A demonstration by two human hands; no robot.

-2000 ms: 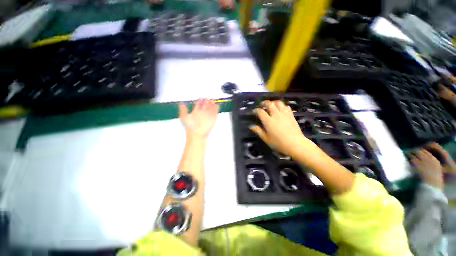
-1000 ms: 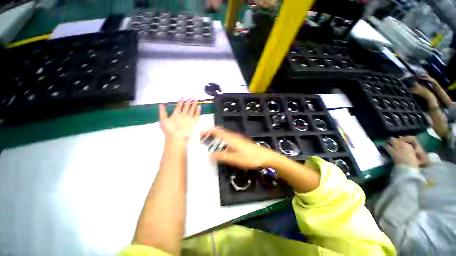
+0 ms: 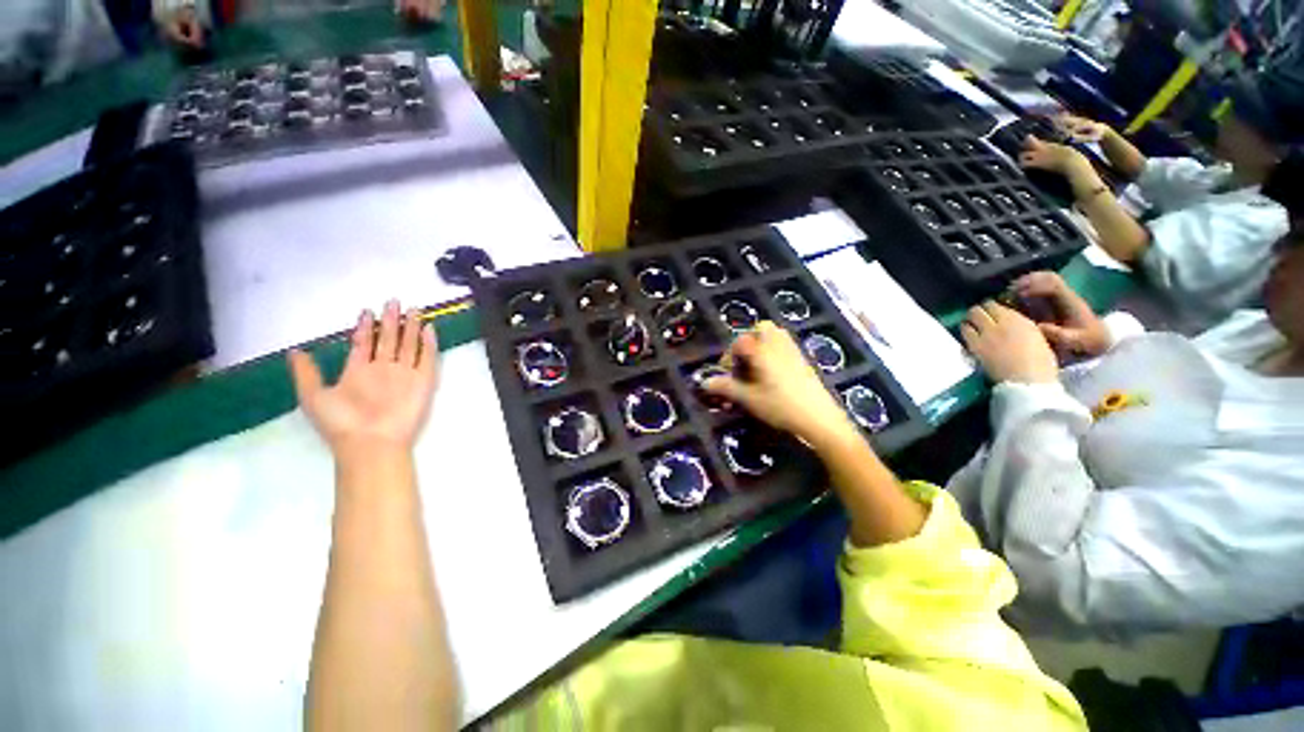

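My left hand [image 3: 375, 383] lies palm up with fingers spread, empty, left of the black foam tray [image 3: 551, 551]; the forearm is bare with nothing on it. My right hand [image 3: 775, 379] is over the middle of the tray, its fingertips closed on a smartwatch head [image 3: 711, 383] at a pocket; the fingers partly hide it. Other round watch heads sit in most pockets. A head [image 3: 544, 365] in the left column and two side by side [image 3: 629, 340] near the back show small red glows. A silver-rimmed head [image 3: 598, 512] lies in the front left pocket.
A white sheet [image 3: 186, 572] lies under my left arm. A dark round piece [image 3: 463, 263] is by the tray's back left corner. A yellow post [image 3: 615, 129] stands behind. More trays stand left, behind and right. A person in pale clothing [image 3: 1130, 486] sits close at right.
The two red-lit watch heads on my left forearm two seconds ago are gone from it. My right hand has moved from between forearm and tray to the tray's middle. The view has turned right.
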